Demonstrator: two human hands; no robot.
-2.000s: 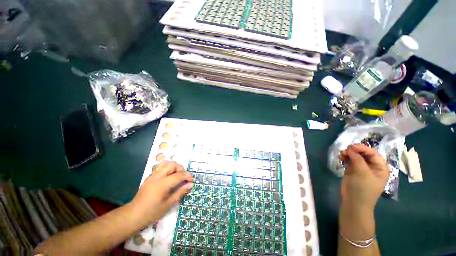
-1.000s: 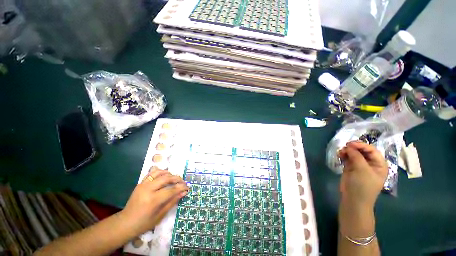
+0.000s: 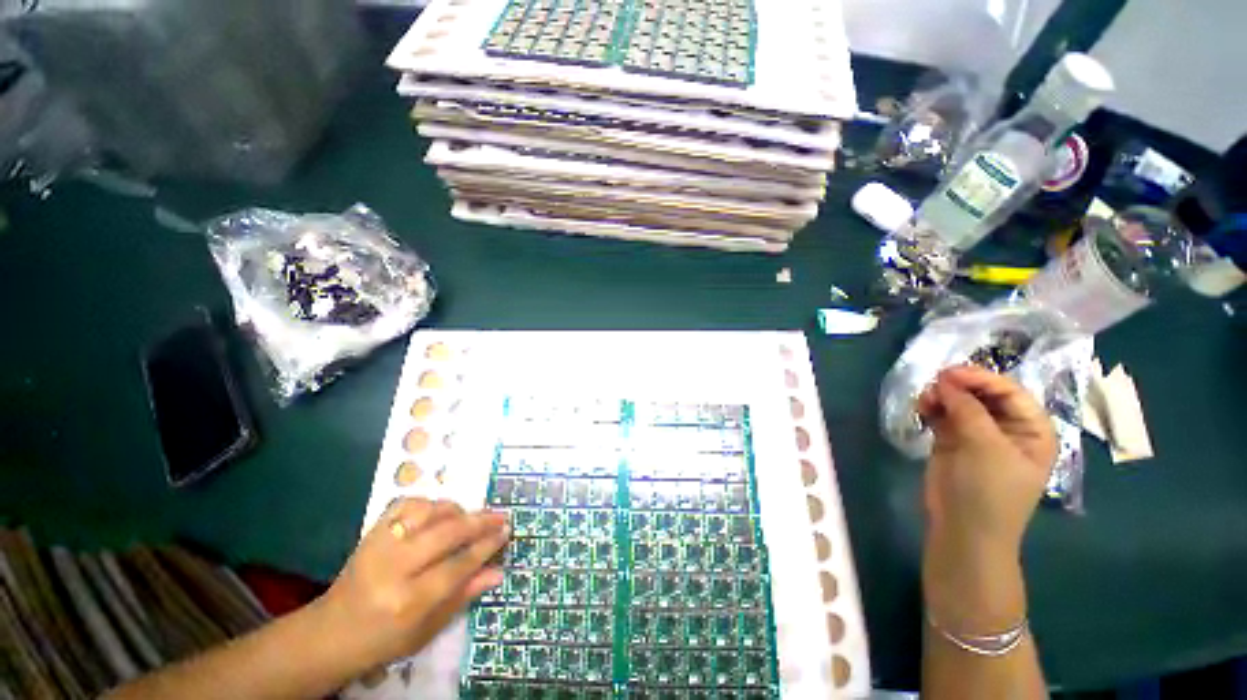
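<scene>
A green PCB panel (image 3: 624, 561) lies on a white carrier board (image 3: 588, 358), with glare across its upper rows. My left hand (image 3: 417, 568) rests on the carrier, fingertips at the panel's left edge; I see nothing held in it. My right hand (image 3: 987, 445) is over the right parts bag (image 3: 909, 397), thumb and index finger pinched together. A tiny piece seems to show at the fingertips, too small to make out. The left parts bag (image 3: 324, 287) lies open with dark and silvery pieces inside.
A stack of carrier boards (image 3: 615, 164) stands behind the work. A black phone (image 3: 198, 404) lies at left. Bottles (image 3: 978, 192), a yellow tool (image 3: 1001, 274) and white paper scraps (image 3: 1124, 413) are at right. More boards (image 3: 96, 615) stand at lower left, a grey bag (image 3: 205, 82) at back left.
The whole view has shifted slightly. My left hand has moved a little down along the panel's left edge. My right hand stays pinched over the right bag.
</scene>
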